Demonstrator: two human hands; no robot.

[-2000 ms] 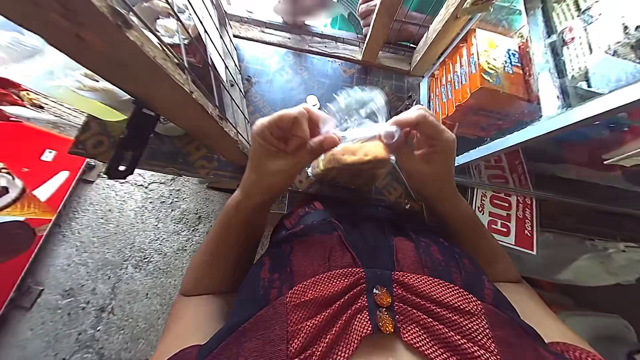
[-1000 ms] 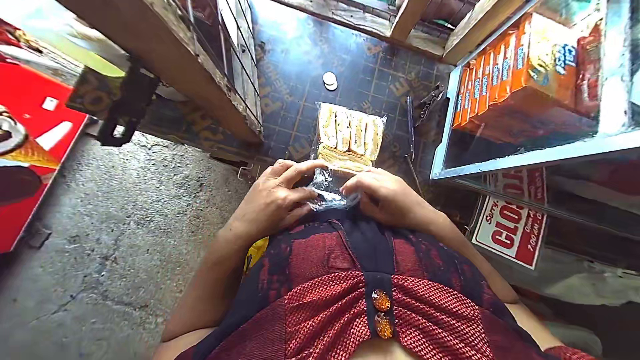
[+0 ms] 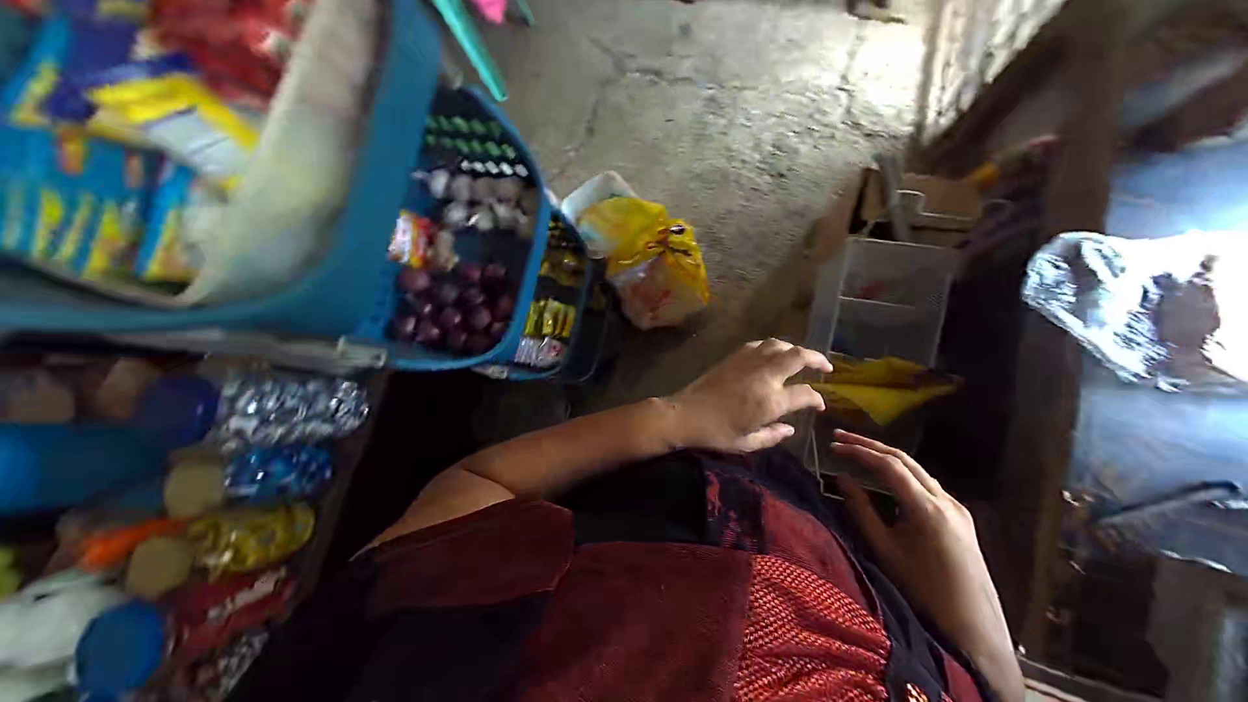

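My left hand [image 3: 756, 398] is held in front of my body with its fingers apart and nothing in it. Lower and to the right, my right hand [image 3: 902, 502] is also empty, its fingers spread and slightly bent. A yellow plastic piece [image 3: 882, 388] lies by a translucent plastic drawer unit [image 3: 892, 283], just beyond my left fingertips; whether they touch it I cannot tell. On the counter at the right rests a clear plastic bag [image 3: 1121, 302], bright with glare, its contents unclear.
Blue plastic baskets [image 3: 375, 234] with wrapped sweets and packets stand at the left. Below them are jars and packets [image 3: 263, 468] on a shelf. A yellow plastic bag [image 3: 658, 258] sits on the concrete floor [image 3: 741, 117]. A wooden post [image 3: 1068, 292] edges the counter at the right.
The view has swung far to the left. My hands, on the clear plastic bag of bread-like pieces one second ago, have let go and moved apart.
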